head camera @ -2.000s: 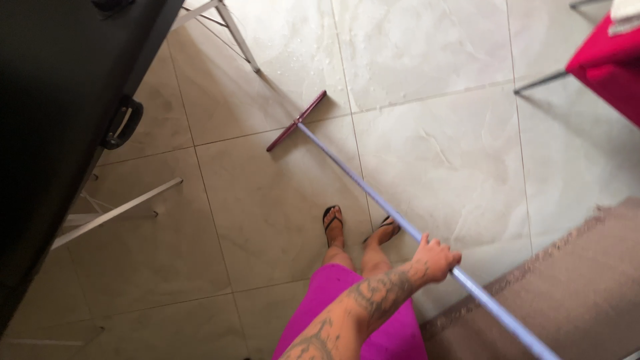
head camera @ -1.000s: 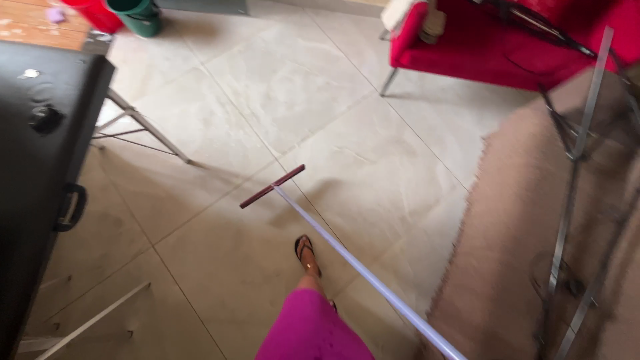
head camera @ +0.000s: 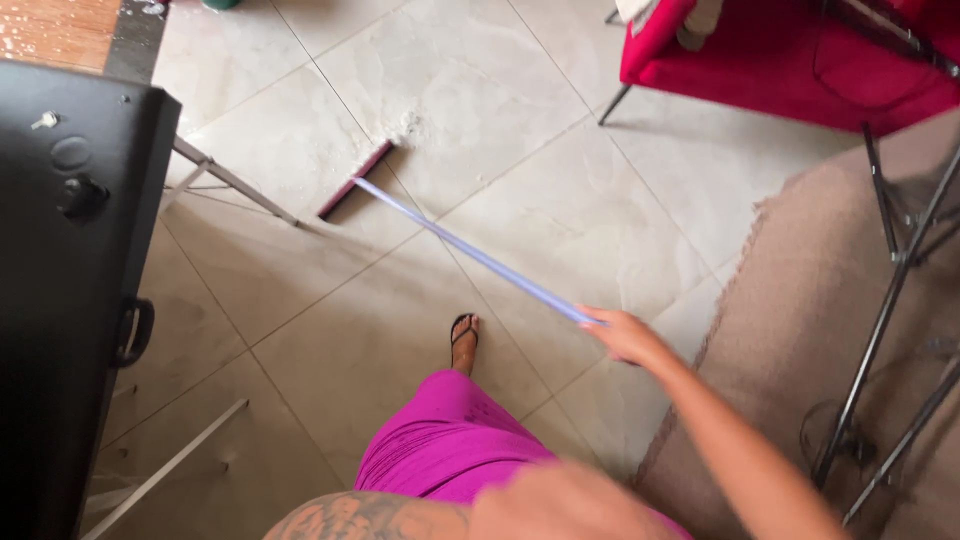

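A floor squeegee lies with its dark red blade point(head camera: 356, 180) on the tiled floor, beside small patches of water and whitish suds point(head camera: 409, 126). Its pale blue pole point(head camera: 495, 266) slants toward the lower right, where my right hand point(head camera: 619, 334) is closed around the upper end. At the bottom edge is my left hand point(head camera: 562, 502), blurred, in front of the purple clothing point(head camera: 450, 450); its fingers cannot be made out, nor whether it holds anything. The tattooed left forearm point(head camera: 367, 517) is partly cut off. One foot in a black flip-flop point(head camera: 464, 334) stands below the pole.
At left is a black folding table or case point(head camera: 67, 285) with a handle and metal legs point(head camera: 232, 187). A red sofa point(head camera: 720, 82) stands at upper right. A brown fringed rug point(head camera: 795, 300) lies at right under black metal stands point(head camera: 870, 345). Wet wood-look flooring point(head camera: 56, 34) shows upper left.
The left hand, on the pole two seconds ago, is now off it near the body. The right hand has come into view on the pole. Suds now show by the blade.
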